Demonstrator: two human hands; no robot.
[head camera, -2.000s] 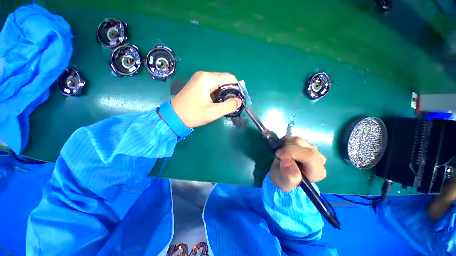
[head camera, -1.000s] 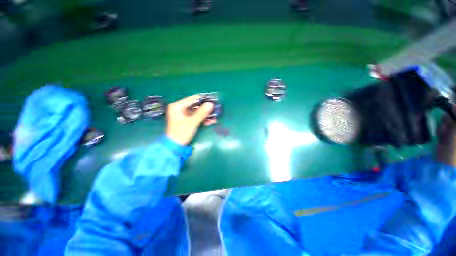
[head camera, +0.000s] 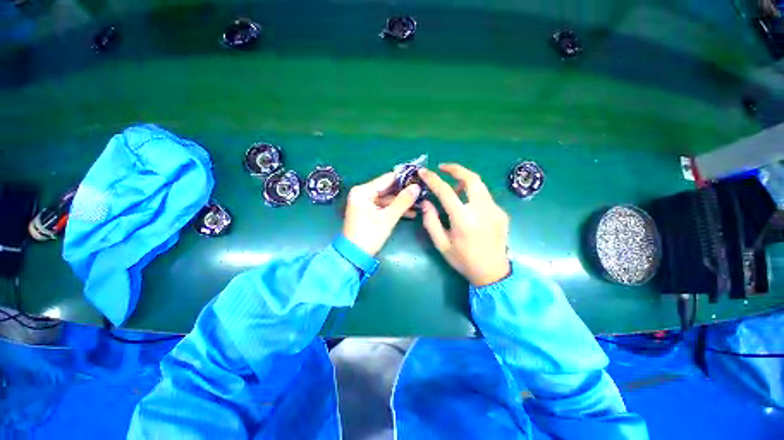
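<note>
A small black round unit (head camera: 407, 176) is held up over the green mat at the centre. My left hand (head camera: 375, 210) grips it from the left with thumb and fingers. A small pale, clear tab (head camera: 419, 161) sticks out at its upper edge. My right hand (head camera: 467, 222) is at the unit's right side, its index fingertip at the unit and its other fingers spread; whether it grips anything cannot be told. No soldering iron is in my right hand. The fingers hide much of the unit.
Three clustered units (head camera: 281, 186) and another (head camera: 211, 220) lie left; one (head camera: 526, 179) lies right. A blue cloth (head camera: 137, 210) partly covers a black-handled tool (head camera: 53, 218). A metal-wool tin (head camera: 626, 244) adjoins the black iron stand (head camera: 688, 245). More units (head camera: 400, 28) sit on the far strip.
The soldering iron has left my right hand, which was out of sight one second ago and is now at the unit. My left hand still holds the unit. The camera view has shifted.
</note>
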